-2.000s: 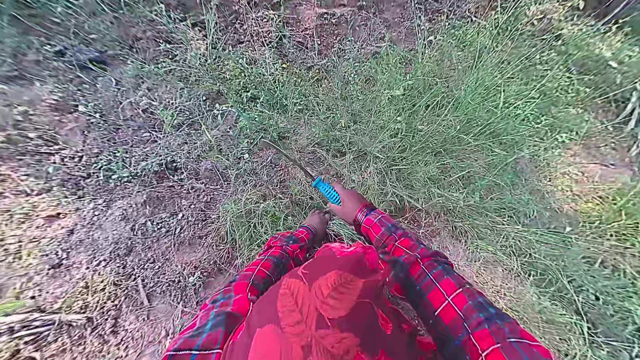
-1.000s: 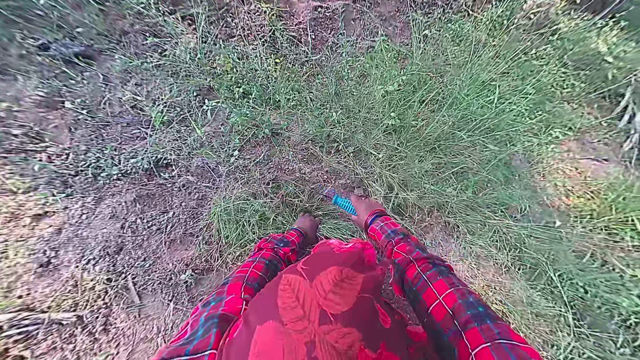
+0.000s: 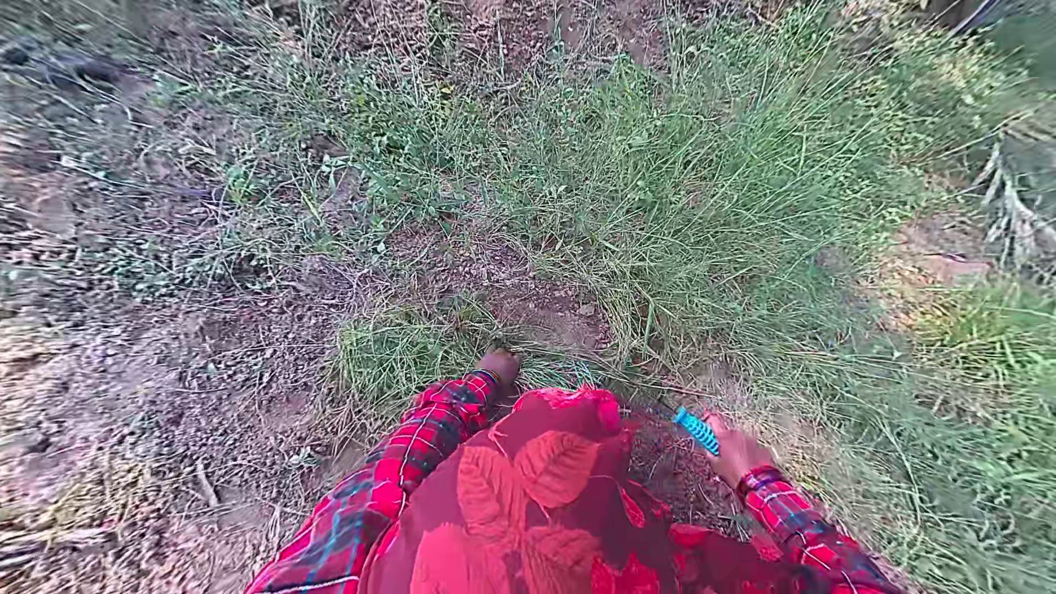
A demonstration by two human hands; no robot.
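Note:
My right hand (image 3: pixel 738 454) is closed round the blue ribbed handle (image 3: pixel 697 431) of a bladed hand tool, low and right of the middle. Its thin dark blade points up and left and is mostly lost against the grass and soil. At the lower middle, my left hand (image 3: pixel 500 365) is down in a clump of green grass (image 3: pixel 396 355); its fingers are partly hidden, and whether they grip the blades cannot be told. Both arms wear red plaid sleeves, and a red leaf-patterned cloth (image 3: pixel 511 495) lies between them.
Tall grass (image 3: pixel 742 165) stands at the upper right. Bare brown soil (image 3: pixel 544 309) lies just beyond my left hand, with low weeds and dry litter at the left. Pale dry branches (image 3: pixel 1015 206) lie at the right edge, a dark object (image 3: pixel 82 68) at the upper left.
My right hand with the blue-handled tool has moved down and to the right, away from my left hand. Two seconds ago the hands were close together and the blade pointed up-left in plain view.

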